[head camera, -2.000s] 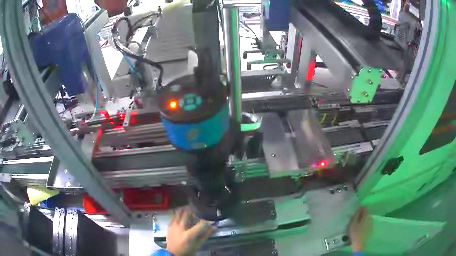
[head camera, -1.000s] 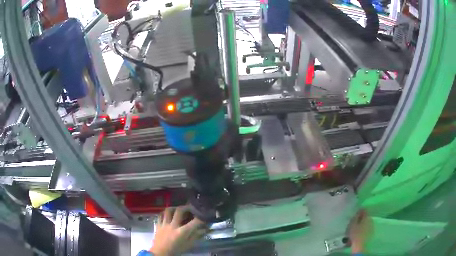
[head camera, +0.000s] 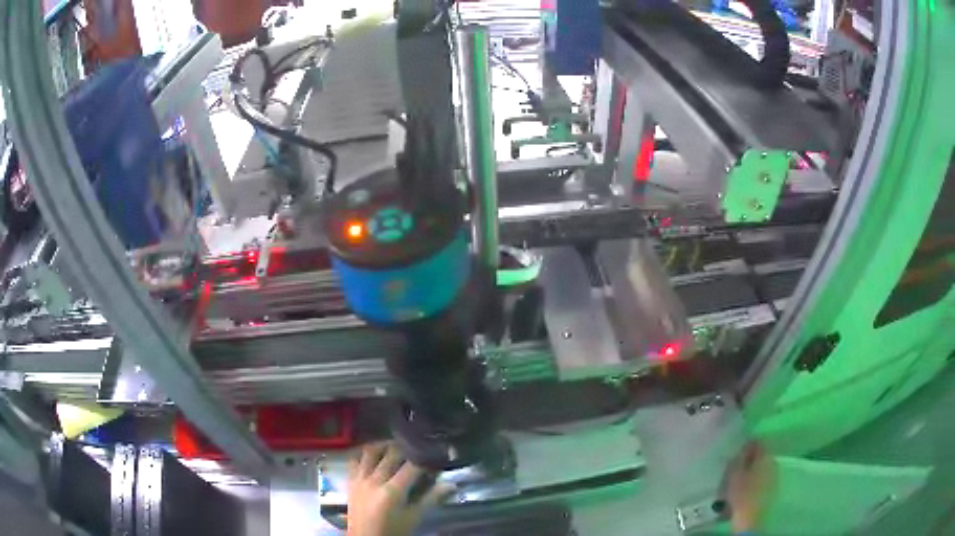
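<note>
My left hand (head camera: 382,492) is at the left part of the silver work fixture (head camera: 576,461), beside the lens end. Its fingers point up and its thumb reaches right; anything under the fingertips is hidden. The black cylindrical vision head (head camera: 403,267), with blue band and orange light, stands over the fixture. Its lens end (head camera: 445,434) covers part of the slide. A dark strip (head camera: 513,520) lies along the fixture's front, cut by the bottom edge. My right hand (head camera: 749,487) is small and blurred beside the button panel (head camera: 700,514); its fingers are unclear.
Grey frame posts stand left (head camera: 136,283) and right (head camera: 812,262). A red tray (head camera: 304,424) lies behind my left hand. Black bins (head camera: 189,492) are at far left. Paired silver plates (head camera: 613,304) sit on the conveyor behind. A green-lit panel (head camera: 880,387) is at right.
The fixture's silver top piece has shifted left toward the lens, and the dark piece beside it no longer shows. My left hand moved left, then back slightly right. My right hand stays near the button panel.
</note>
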